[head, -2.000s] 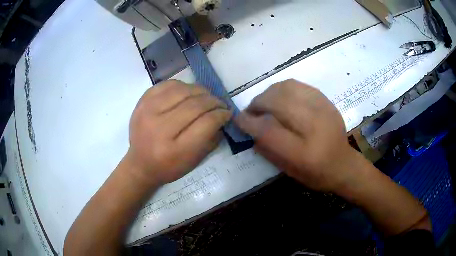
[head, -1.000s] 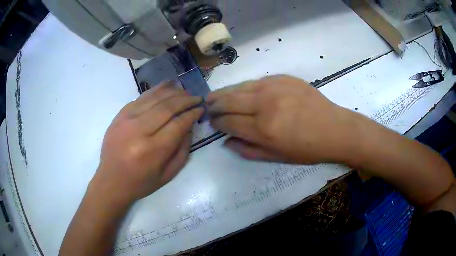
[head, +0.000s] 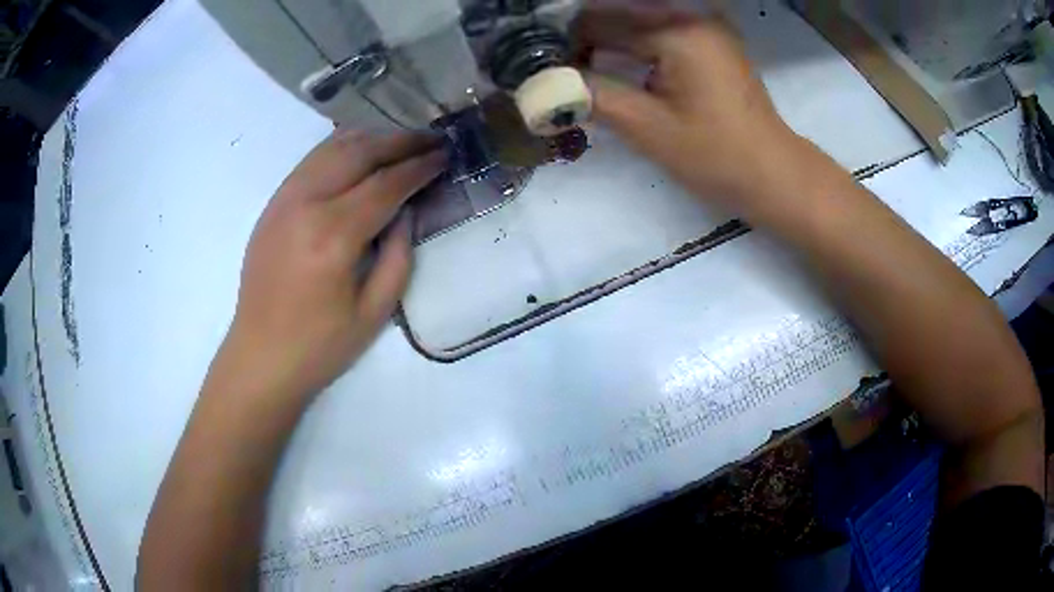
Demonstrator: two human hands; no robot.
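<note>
The white sewing machine head point(head: 393, 46) is at the top, with a cream knob point(head: 553, 101) on it. Below it the presser foot point(head: 474, 168) stands over the grey needle plate point(head: 462, 214). A small dark piece of the fabric strip point(head: 462, 137) shows at the foot; the rest is hidden. My left hand point(head: 329, 231) lies left of the foot, its fingertips beside the strip; whether it grips it is hidden. My right hand point(head: 682, 93) is raised right of the knob, its fingers partly behind the machine head; what they hold cannot be seen.
A tan flat wooden strip point(head: 884, 75) lies at the upper right. Small snips point(head: 1001, 214) and a dark-handled tool point(head: 1034, 133) are near the right edge. A blue basket point(head: 896, 526) is below the table at lower right. A printed scale point(head: 693, 422) runs along the front edge.
The fabric strip has gone from in front of the foot. My left hand has moved up beside the foot. My right hand has moved up and right, beside the machine head. The view has shifted.
</note>
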